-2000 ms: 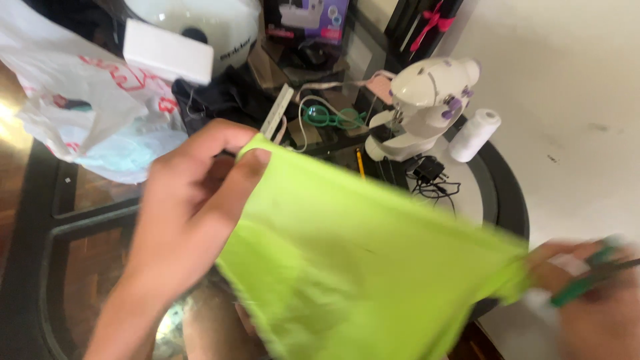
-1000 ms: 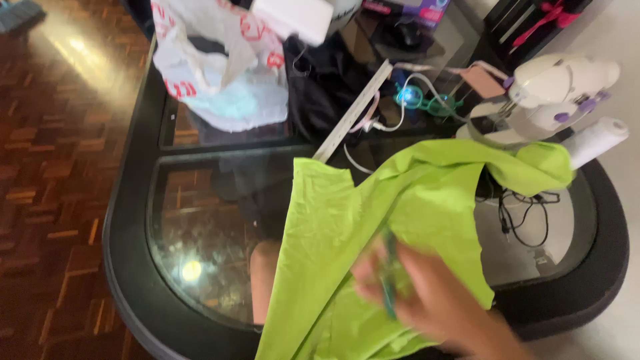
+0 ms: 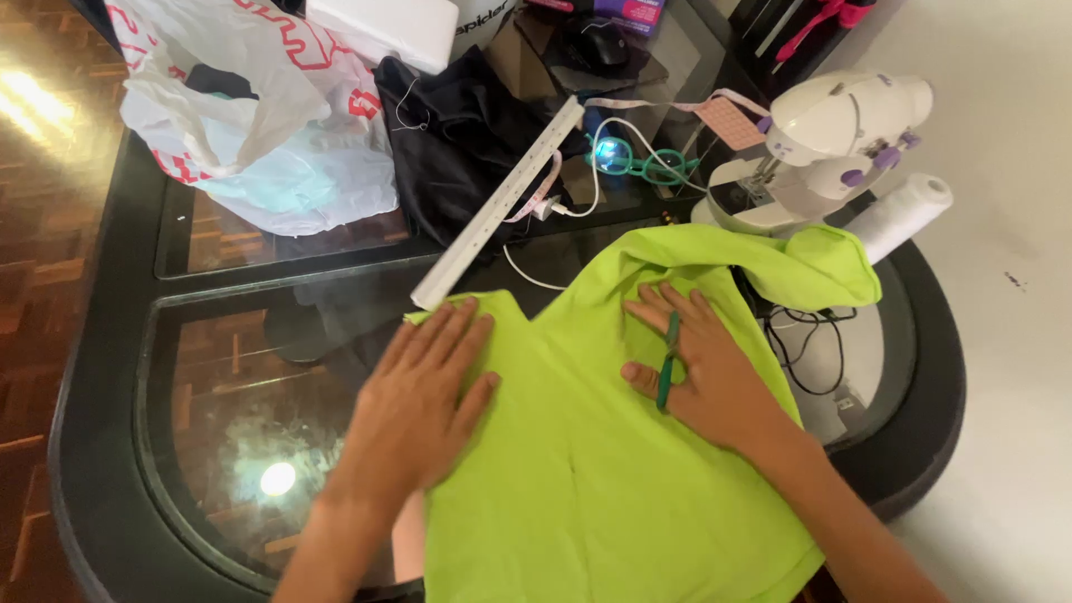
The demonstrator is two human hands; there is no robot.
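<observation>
A lime-green cloth point(image 3: 553, 452) lies spread over the near part of the glass table, its upper right end bunched beside the sewing machine. My left hand point(image 3: 423, 394) rests flat on its upper left edge, just below a white scale ruler point(image 3: 502, 201), fingers slightly apart and holding nothing. Palm down on the right part of the cloth is my right hand point(image 3: 695, 368). Small scissors with green handles point(image 3: 667, 368) hang on that hand, between thumb and fingers; their blades are mostly hidden.
A white mini sewing machine point(image 3: 829, 142) and a white thread cone point(image 3: 904, 213) stand at the right, above black cables point(image 3: 808, 352). Green-framed glasses point(image 3: 645, 161), a white cable, black fabric point(image 3: 461, 134), a computer mouse point(image 3: 596, 46) and a plastic bag point(image 3: 268, 126) lie farther back.
Two seconds ago both hands held the cloth up; now it lies on the table. My left hand, out of view one second ago, is now on the cloth's left edge.
</observation>
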